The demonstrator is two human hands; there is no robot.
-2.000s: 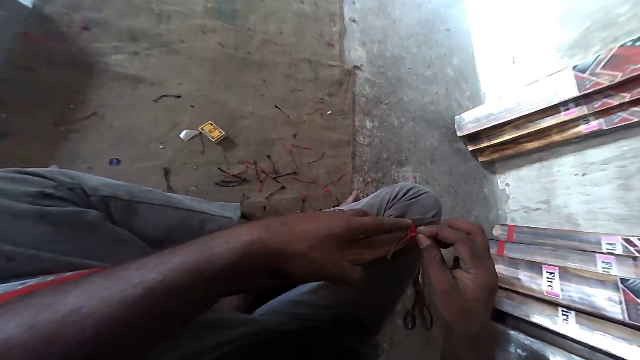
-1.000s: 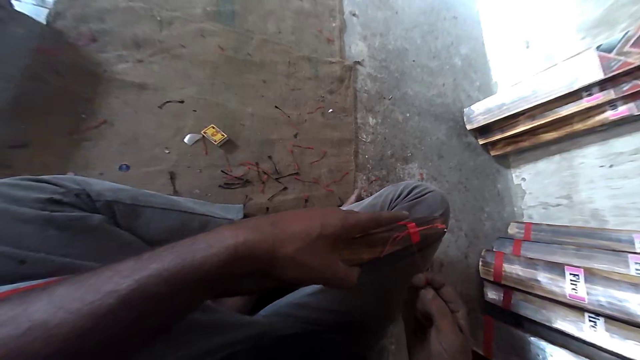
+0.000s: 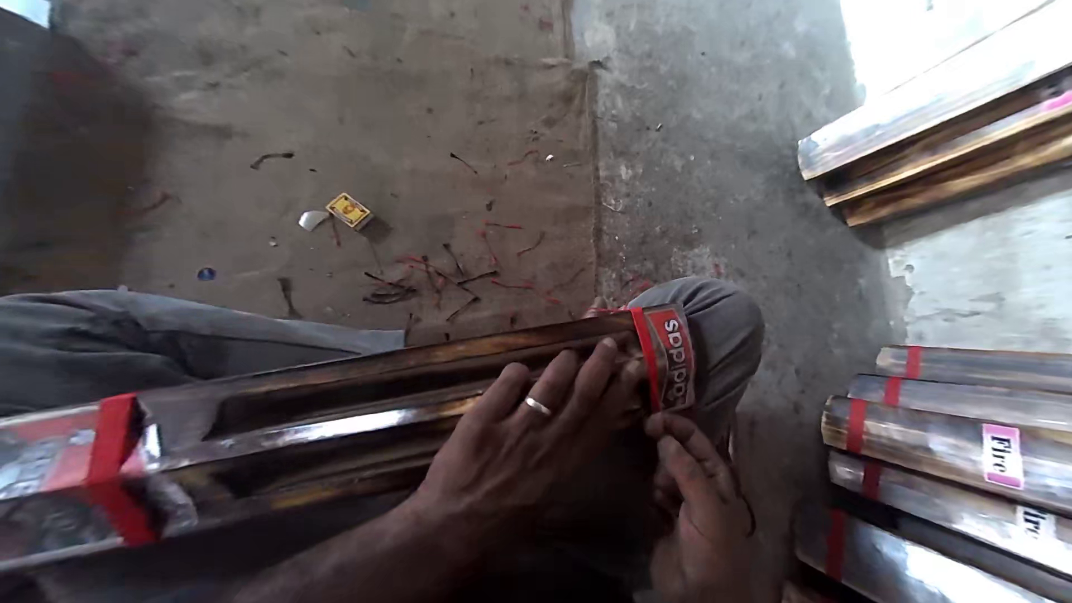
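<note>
Across my lap lies a long cricket bat-like wooden piece (image 3: 335,427), dark and glossy, with a red band (image 3: 113,469) near its left end and a red-edged label (image 3: 670,356) bearing writing at its right end. My left hand (image 3: 536,419), a ring on one finger, rests on its surface just left of the label. At the label's lower corner, my right hand (image 3: 695,477) has thumb and forefinger pinched together; what lies between them is too small to tell. A dark thread end (image 3: 748,515) shows beside this hand.
Several glossy banded wooden pieces (image 3: 921,427) lie at the right, with more (image 3: 930,151) above them. A yellow matchbox (image 3: 348,211), a white scrap (image 3: 312,220) and several red and dark thread bits (image 3: 444,280) lie on the floor cloth. My knee (image 3: 712,327) is beneath the labelled end.
The piece on my lap has been turned and now shows its long ridged side and label. My right hand, lower and apart from it one second ago, is now at the label's corner.
</note>
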